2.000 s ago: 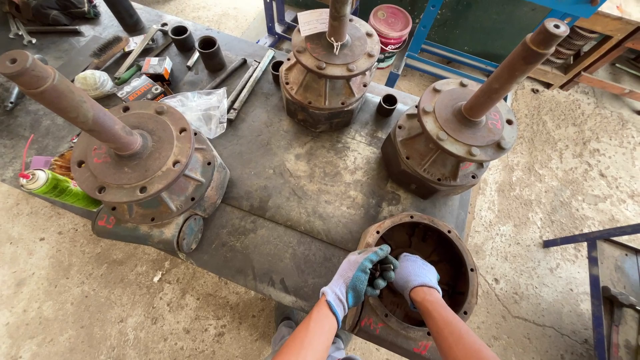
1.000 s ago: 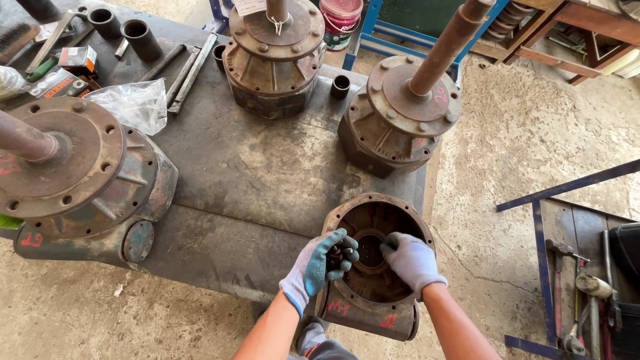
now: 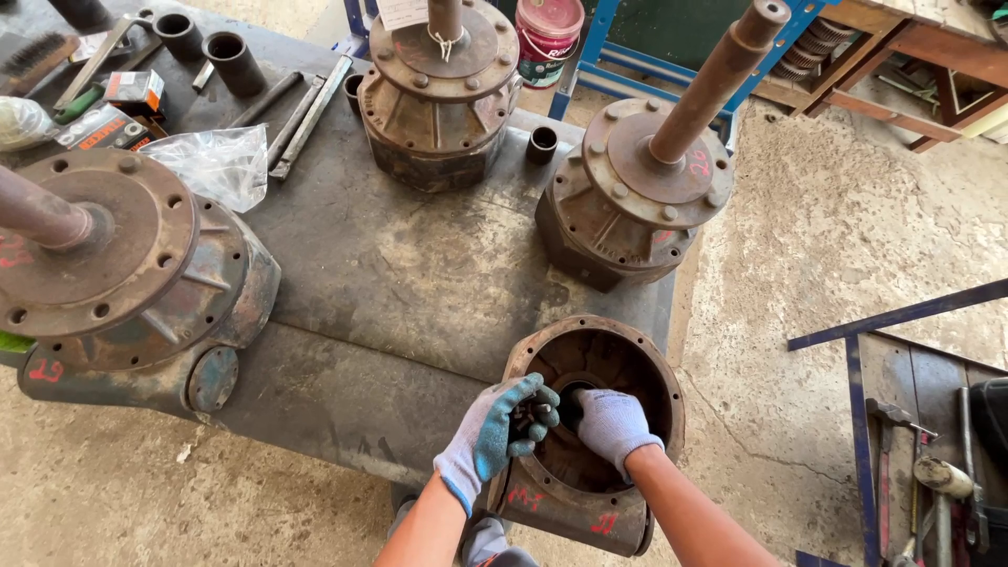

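An open cast-metal gearbox housing (image 3: 669, 386), round with a flange of bolt holes and red paint marks, stands at the near right corner of the metal workbench (image 3: 378, 307). My left hand (image 3: 504, 425), in a grey and teal coated glove, is cupped around several small dark metal parts (image 3: 526, 416), perhaps bolts, over the housing's left rim. Gloved the same way, my right hand (image 3: 614, 425) reaches down inside the housing toward its central bore; its fingertips are hidden, so whether they hold anything does not show.
Three flanged gearbox units with upright shafts stand at the left (image 3: 150, 260), back (image 3: 437, 94) and right (image 3: 638, 189). Behind lie metal sleeves (image 3: 234, 64), bars (image 3: 313, 118), a plastic bag (image 3: 213, 161), bearing boxes (image 3: 102, 130) and a wire brush (image 3: 35, 59). Hammers (image 3: 890, 417) lie on a stand at right.
My right hand has gone from near my left hand down into the housing, toward the central bore. My left hand stays cupped around the small parts. The view has shifted.
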